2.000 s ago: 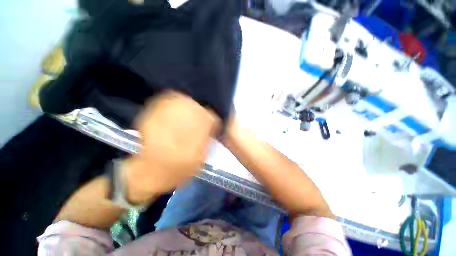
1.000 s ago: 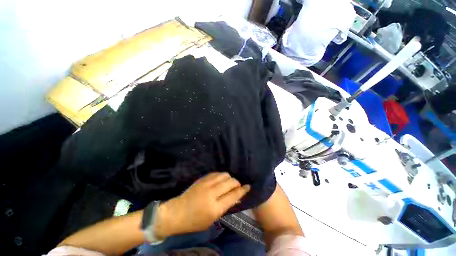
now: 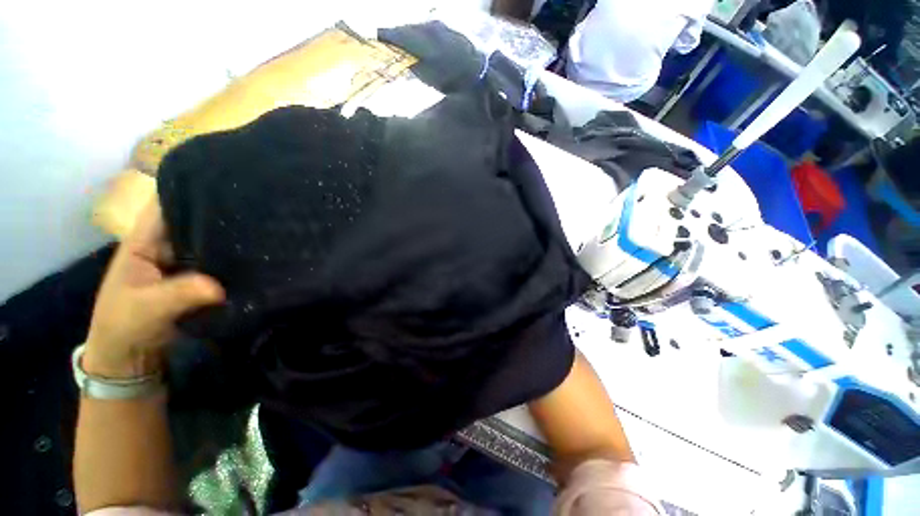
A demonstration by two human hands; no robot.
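Note:
A black garment (image 3: 434, 222) with glittery specks on its left part is spread over the table's front edge and the lap. My left hand (image 3: 151, 292) grips its left edge, thumb on top, fingers partly hidden at the cloth. My right forearm comes up from the bottom right and goes under the garment; my right hand is hidden beneath the cloth, so its grip does not show. The white and blue sewing machine (image 3: 762, 343) stands to the right, with its needle area partly visible beside the cloth.
Yellow-tan boards (image 3: 272, 86) lie at the back left against the wall. A dark cloth (image 3: 630, 146) lies behind the machine head. A person in a white top (image 3: 620, 45) is at the back. A ruled strip (image 3: 504, 443) runs along the table front. Blue bins stand behind right.
My left hand has moved from the middle front of the garment to its left edge and grips it there. The garment's left part is lifted and folded over. My right hand remains under the cloth.

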